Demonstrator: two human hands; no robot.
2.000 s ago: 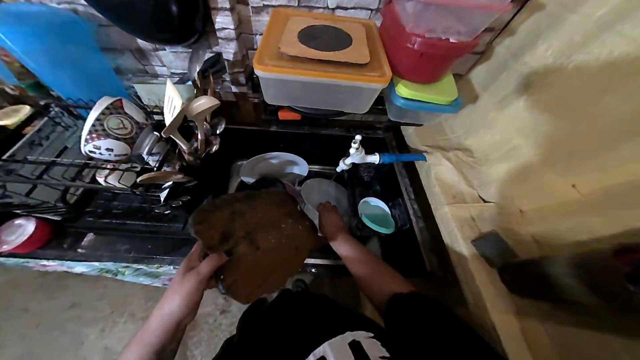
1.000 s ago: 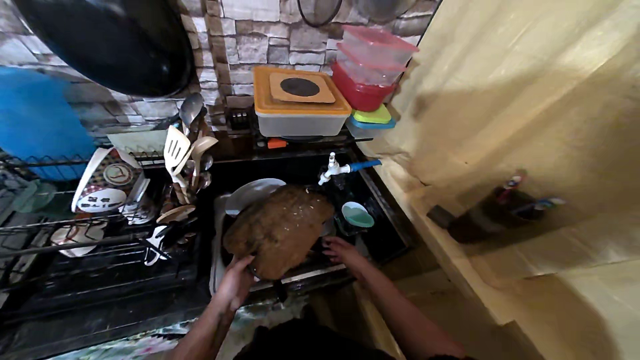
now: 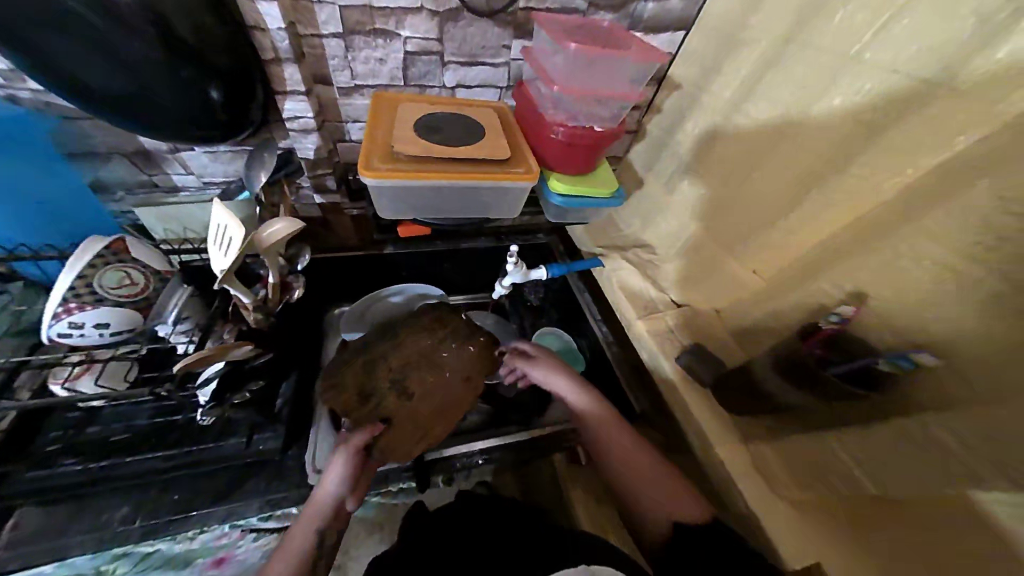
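A worn brown wooden board (image 3: 412, 376) with small pale bits on its face is held tilted over the sink. My left hand (image 3: 352, 464) grips its lower left edge. Close to the board's right edge is my right hand (image 3: 532, 366), fingers bent; whether it touches the board or holds something small cannot be told. Behind the board, a white plate (image 3: 392, 304) shows in part, and a greyish round dish (image 3: 492, 326) is partly hidden. To the right of my right hand sits a pale green bowl (image 3: 560, 348). The white faucet (image 3: 518, 272) with a blue pipe is above them.
A dish rack (image 3: 88, 400) with a patterned bowl (image 3: 120, 282) and upright utensils (image 3: 248, 248) stands at left. Behind the sink are an orange-lidded plastic box (image 3: 448, 192) and stacked plastic containers (image 3: 580, 88). A dark holder with toothbrushes (image 3: 792, 368) is on the right wall.
My right hand, lower and beside the board's lower right edge one second ago, is now at its upper right edge. The board remains in my left hand.
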